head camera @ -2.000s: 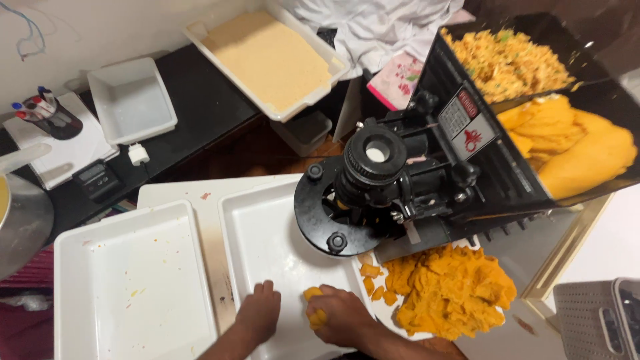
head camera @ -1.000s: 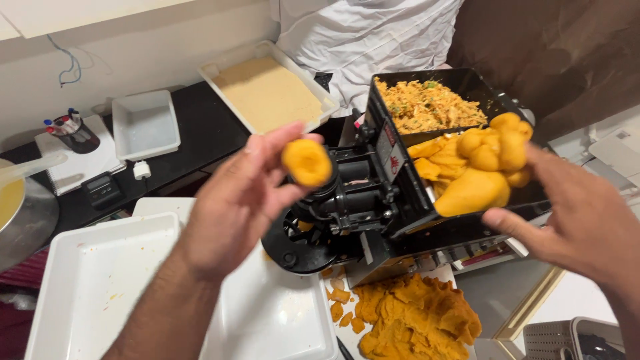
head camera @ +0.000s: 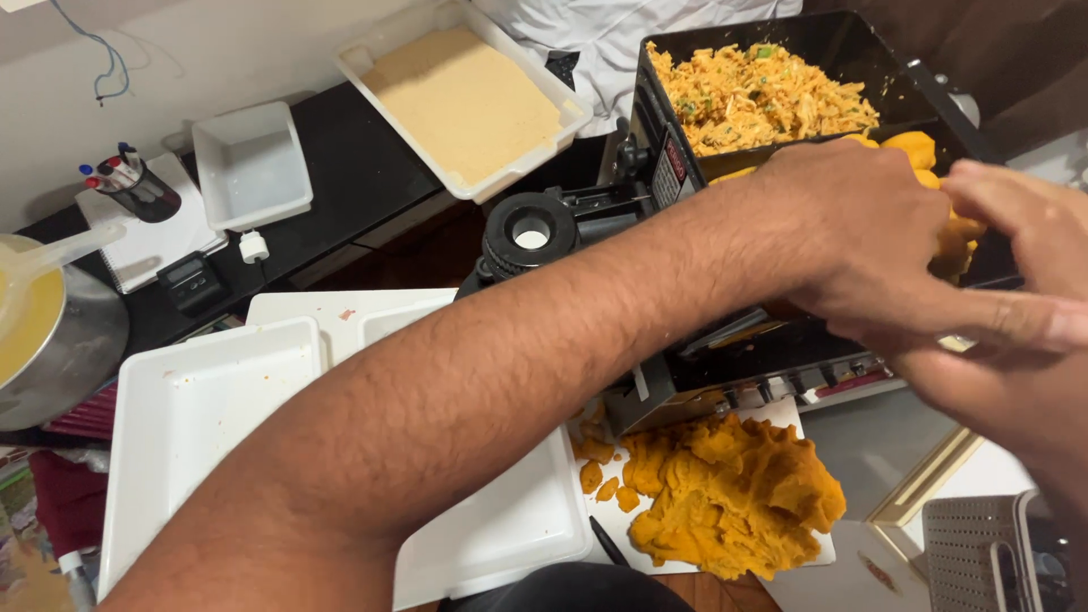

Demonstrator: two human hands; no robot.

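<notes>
My left hand (head camera: 875,229) reaches across the black forming machine (head camera: 595,221) to the dough side of its hopper, its forearm crossing the view. My right hand (head camera: 1028,255) is beside it at the right edge, fingers partly spread. Between and behind the hands, lumps of orange dough (head camera: 909,151) show in the hopper; whether either hand grips dough is hidden. Shredded orange filling (head camera: 756,98) lies in the hopper's other compartment. A large mound of orange dough (head camera: 731,497) with small pieces beside it rests on a white board below the machine.
Two white trays (head camera: 136,476) (head camera: 561,527) lie in front, partly under my left forearm. A tub of beige crumbs (head camera: 578,119) stands behind. At left are a metal pot (head camera: 93,348), a small white tray (head camera: 297,170), a pen cup (head camera: 153,195) and a perforated grey basket (head camera: 969,544) at lower right.
My left hand, which held up an orange dough piece a second ago, has moved right across the machine to the hopper. My right hand remains near the hopper's dough.
</notes>
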